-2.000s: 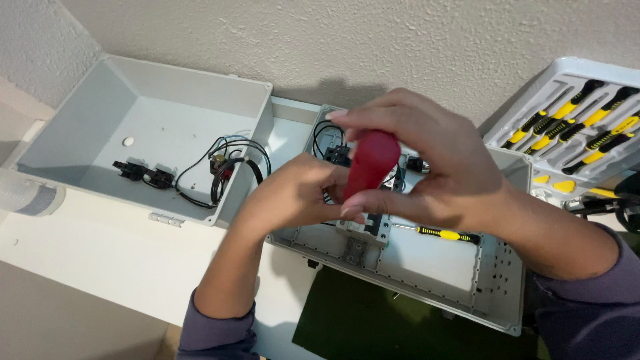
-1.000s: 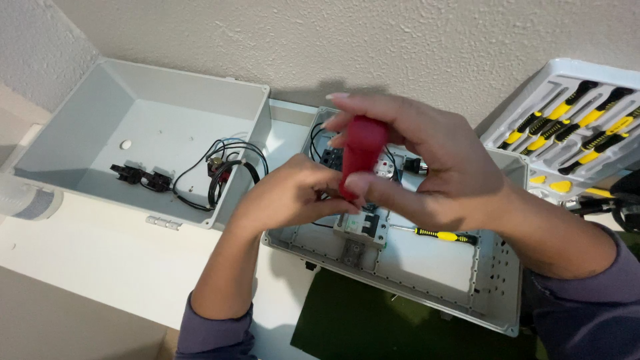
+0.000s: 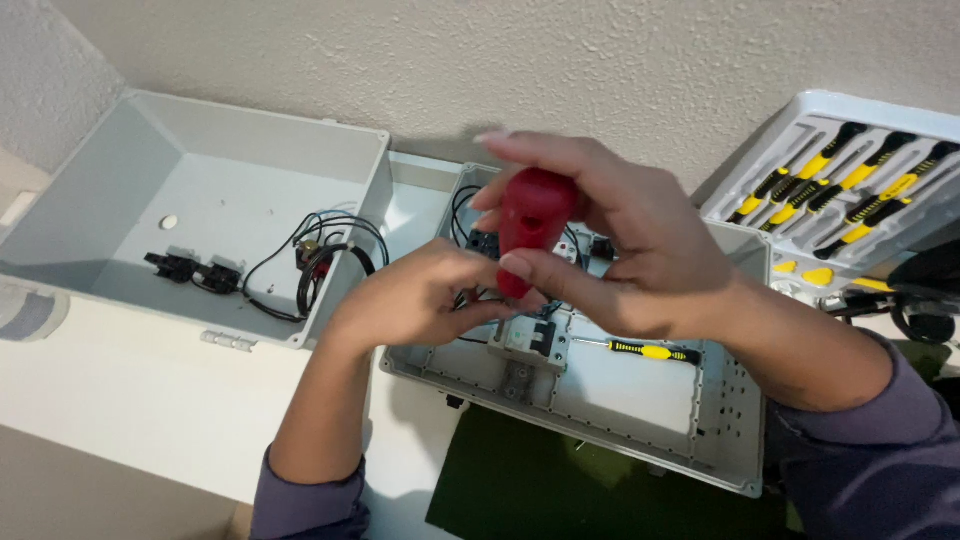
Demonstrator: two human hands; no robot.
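Observation:
My right hand (image 3: 637,240) has its fingers and thumb around a red-handled tool (image 3: 534,214), probably a screwdriver, seen almost end-on; its tip is hidden. My left hand (image 3: 420,296) is just below, with thumb and fingertips pinched near the lower end of the red handle; what they grip cannot be told. Both hands are above the grey plastic enclosure (image 3: 731,461), over its wired components. A circuit breaker (image 3: 529,337) sits in the enclosure just below the fingers. Right of it, a small yellow and black screwdriver (image 3: 652,352) lies flat inside the enclosure.
At left, an open grey enclosure half (image 3: 255,127) contains black switch blocks (image 3: 191,271) and looped black cable (image 3: 304,289). A white tray (image 3: 799,120) of yellow and black screwdrivers stands at right by the textured wall. Dark green cloth (image 3: 517,480) lies in front.
The red handle has shifted and tilted within my right hand's grasp, and that hand's fingers have changed position around it. My left hand stays near the same place.

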